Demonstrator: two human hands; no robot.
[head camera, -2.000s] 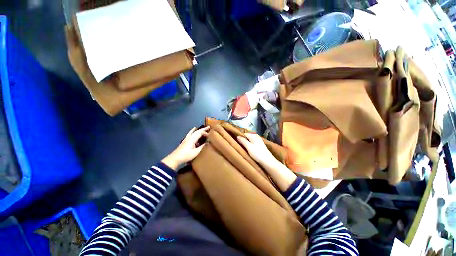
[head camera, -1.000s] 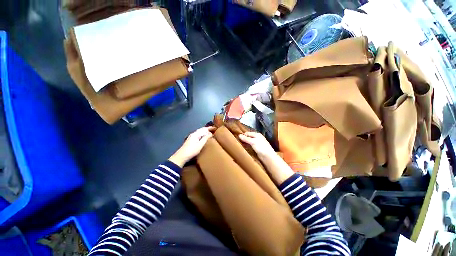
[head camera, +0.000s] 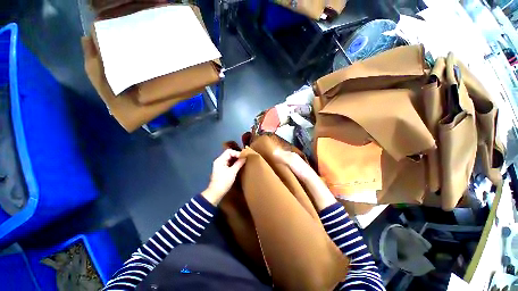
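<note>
A large brown garment panel (head camera: 284, 227) lies in folds over my lap and dark apron (head camera: 199, 261). My left hand (head camera: 225, 169) pinches an edge of the panel near its top between thumb and fingers. My right hand (head camera: 292, 162) holds the folds at the top right of the panel; its fingertips are partly lost against the cloth. The panel's lower end rests against my right sleeve.
A heap of brown pieces (head camera: 397, 108) with an orange rectangle (head camera: 349, 165) is at the right. A white sheet (head camera: 156, 48) covers brown stacks on a stand. Blue bins (head camera: 57, 142) stand at the left. A grey bucket (head camera: 403, 250) is at lower right. Scraps (head camera: 295, 113) lie beside the heap.
My left hand has shifted slightly down and now pinches a single edge of the panel. My right hand has moved a little right, and the folds at the top are spread differently.
</note>
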